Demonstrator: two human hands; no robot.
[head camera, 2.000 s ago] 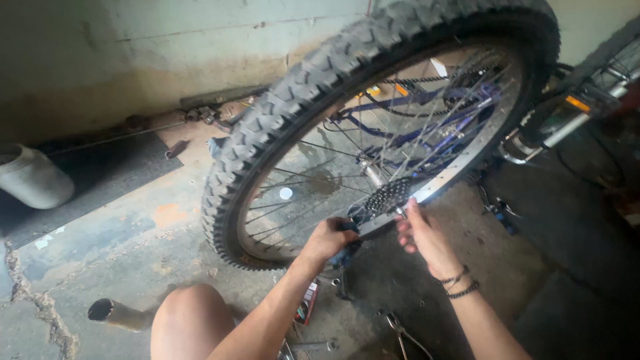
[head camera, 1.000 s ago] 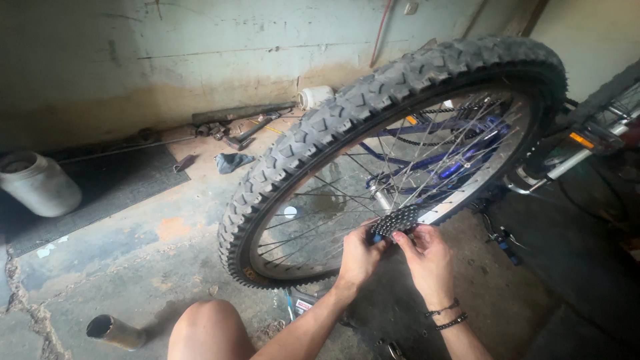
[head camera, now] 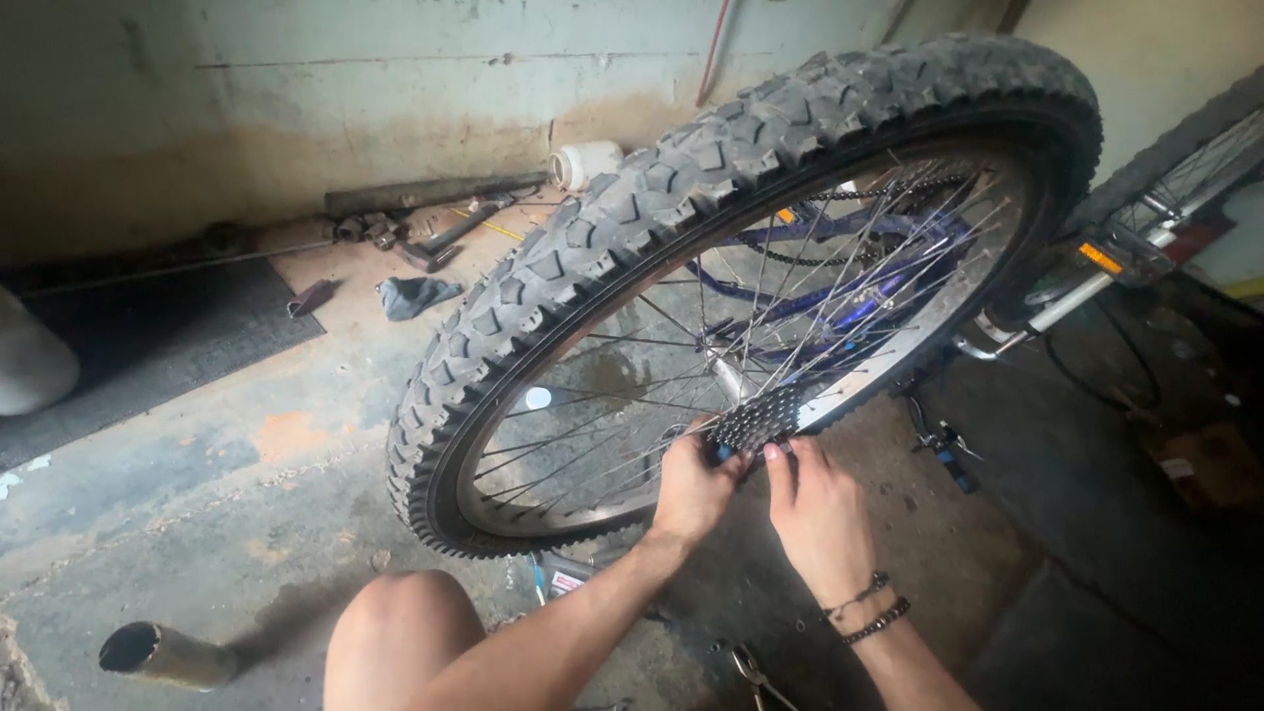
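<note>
A bicycle wheel with a knobbly tyre (head camera: 592, 227) stands tilted before me, its metal hub (head camera: 729, 375) and spokes in view. My left hand (head camera: 696, 484) is at the lower left edge of the cassette sprockets (head camera: 758, 420), fingers curled around something dark and blue that is mostly hidden. On the right side, my right hand (head camera: 815, 504) has thumb and fingertips pinched together just below the sprockets; whether a small part is between them cannot be told.
Behind the wheel lies a blue bicycle frame (head camera: 859, 306). Pliers (head camera: 752, 671) rest on the floor below my hands. A hammer (head camera: 444, 242), a grey cloth (head camera: 415, 296) and a pipe piece (head camera: 168, 655) lie to the left. Another wheel (head camera: 1175, 148) is at the right.
Two seconds ago my left hand was lower, around a blue and black thing, and my right hand was further from it. Both hands are now close together at the sprockets.
</note>
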